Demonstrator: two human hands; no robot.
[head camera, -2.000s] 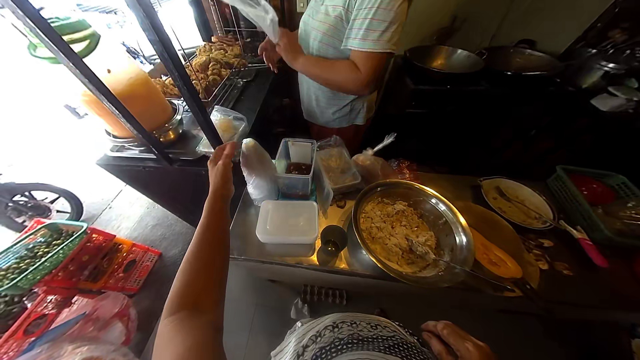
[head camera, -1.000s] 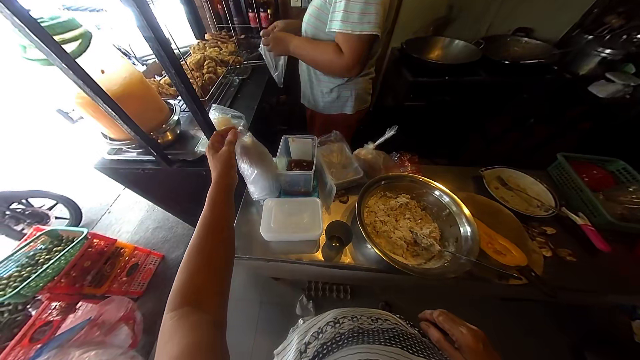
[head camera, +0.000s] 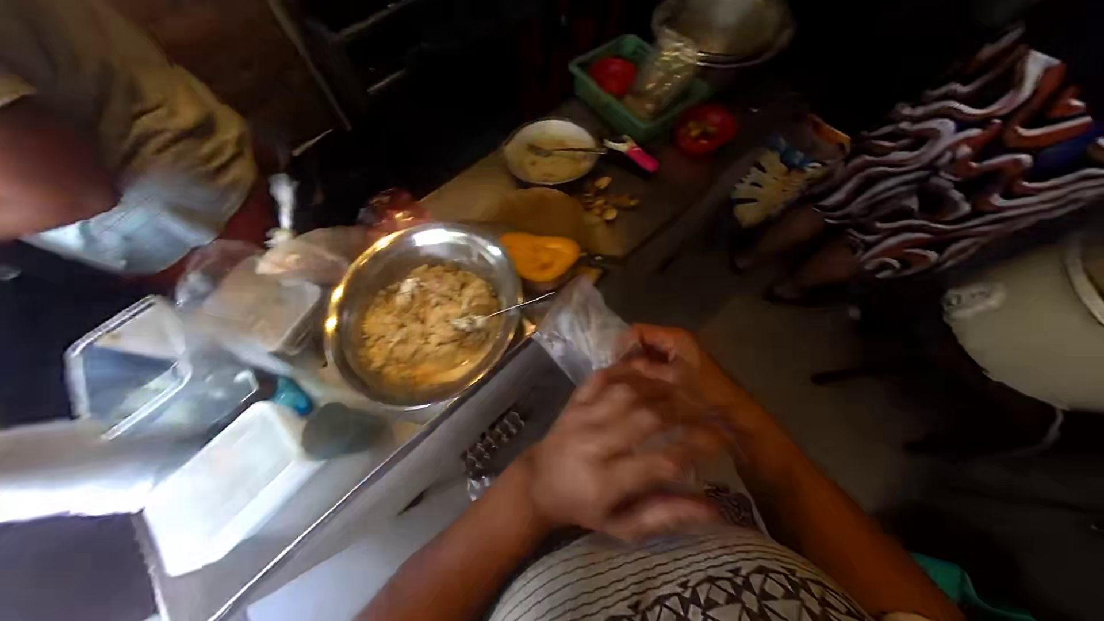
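My left hand (head camera: 612, 448) and my right hand (head camera: 681, 362) are together in front of my torso, blurred by motion. Between them is a clear plastic bag (head camera: 582, 332), whose upper end sticks out toward the counter. To the left of the bag stands a steel bowl (head camera: 336, 345) of pale, crumbly food mixture (head camera: 431, 319), with a metal spoon (head camera: 509, 309) resting in it. Beside the bowl lies a cut piece of orange squash (head camera: 541, 257). Fingers hide part of the bag.
A white-lidded container (head camera: 233, 479), a clear plastic tub (head camera: 129, 362) and a dark cup (head camera: 341, 429) are on the counter. Farther back are a plate (head camera: 550, 151), a pink-handled tool (head camera: 640, 157) and a green basket (head camera: 634, 121). One person (head camera: 129, 147) stands at left, another in patterned clothing (head camera: 966, 172) at right.
My left hand has come back from the far left side of the counter to my right hand, and a clear bag is now between them. The view has swung strongly to the right.
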